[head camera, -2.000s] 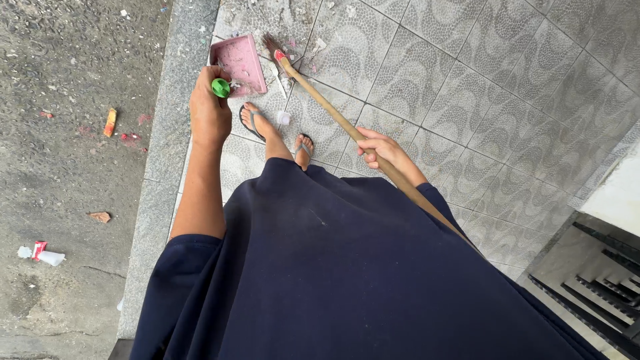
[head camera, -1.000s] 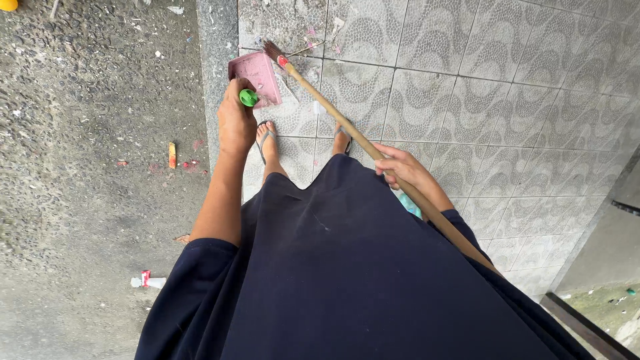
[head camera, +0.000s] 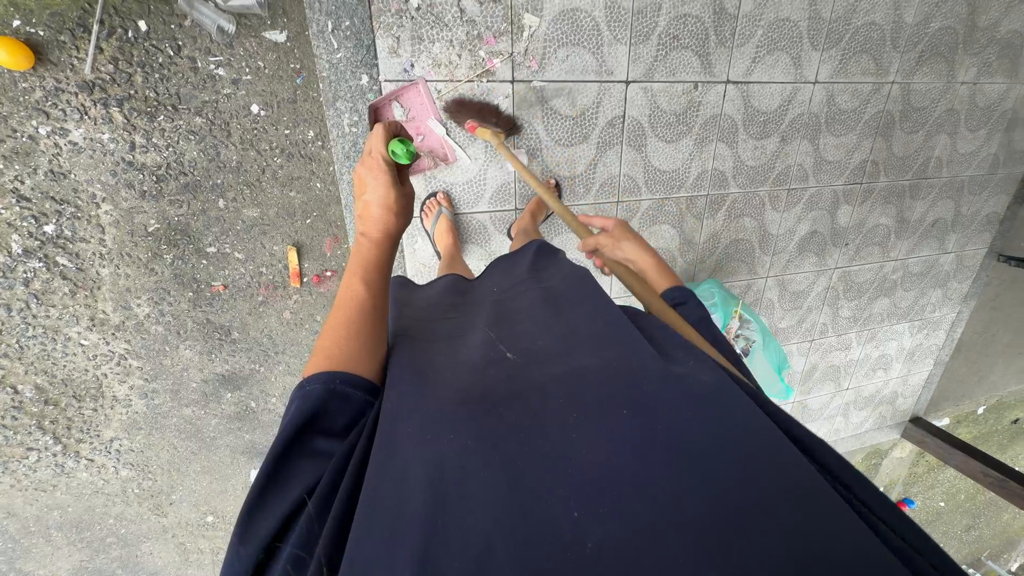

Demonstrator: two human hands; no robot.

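Note:
My left hand (head camera: 384, 188) is closed around the green-ended handle (head camera: 402, 150) of a pink dustpan (head camera: 416, 108), which lies on the patterned tiles beside the granite edging. Loose litter and a white plastic fork (head camera: 450, 141) are at the pan, the fork reaching over its right rim. With my right hand (head camera: 620, 242) I grip the wooden handle of a broom (head camera: 552, 196); the handle's upper end runs down past my right arm. Dark broom bristles (head camera: 484, 116) sit just right of the pan, above my feet in flip-flops.
Paper scraps and a thin stick (head camera: 476, 76) lie on the tiles beyond the pan. A green plastic bag (head camera: 748, 340) with litter stands at my right. Left of the granite edging (head camera: 340, 104), rough pavement holds a plastic cup (head camera: 210, 20), a yellow object (head camera: 16, 54) and an orange-yellow scrap (head camera: 294, 266).
The broom head has come nearer to my feet, and its bristles now spread beside the pan. More of the green bag shows at the right. The view has shifted.

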